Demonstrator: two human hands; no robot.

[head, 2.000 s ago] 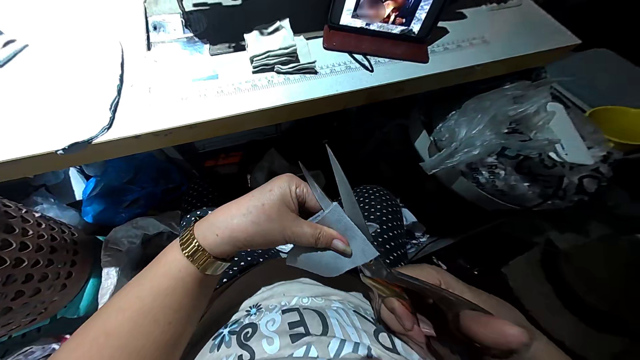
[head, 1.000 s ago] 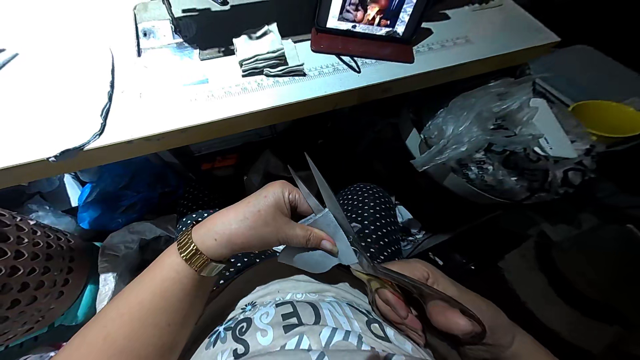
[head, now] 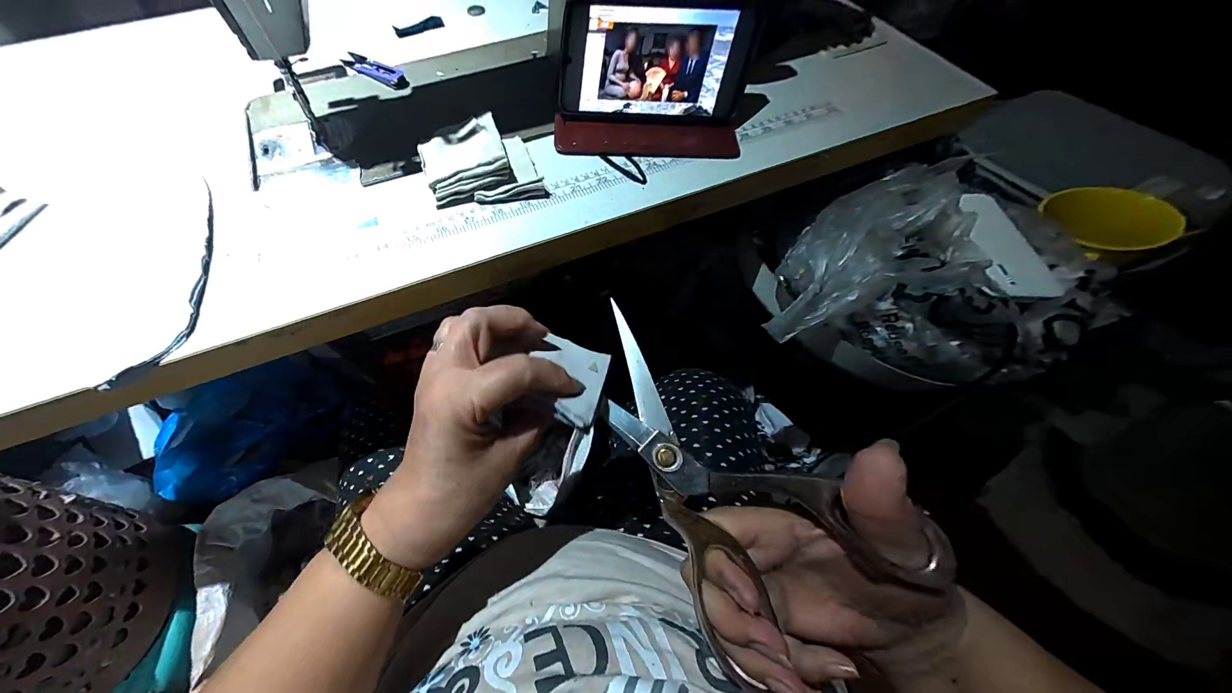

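Note:
My left hand (head: 481, 404), with a gold-coloured watch (head: 371, 553) at the wrist, pinches a small stack of pale grey fabric pieces (head: 582, 380). Fingers and thumb of my right hand (head: 808, 587) are through the handles of large metal scissors (head: 664, 452). The scissor blades stand apart, pointing up and left. One blade tip is hidden behind or beside the fabric in my left hand. More folded fabric pieces (head: 467, 164) lie stacked on the table near the sewing machine.
A white sewing table (head: 318, 260) with a sewing machine (head: 269, 29), purple thread snips (head: 375, 69) and a tablet (head: 654, 63) on a red stand crosses ahead. At right are a bin with plastic bags (head: 885, 250) and a yellow bowl (head: 1112, 219). A brown basket (head: 77, 577) stands at left.
The fabric was between the spread scissor blades before; now my left hand holds it up and left of them. My right hand has turned palm up, with the scissor handles spread wider.

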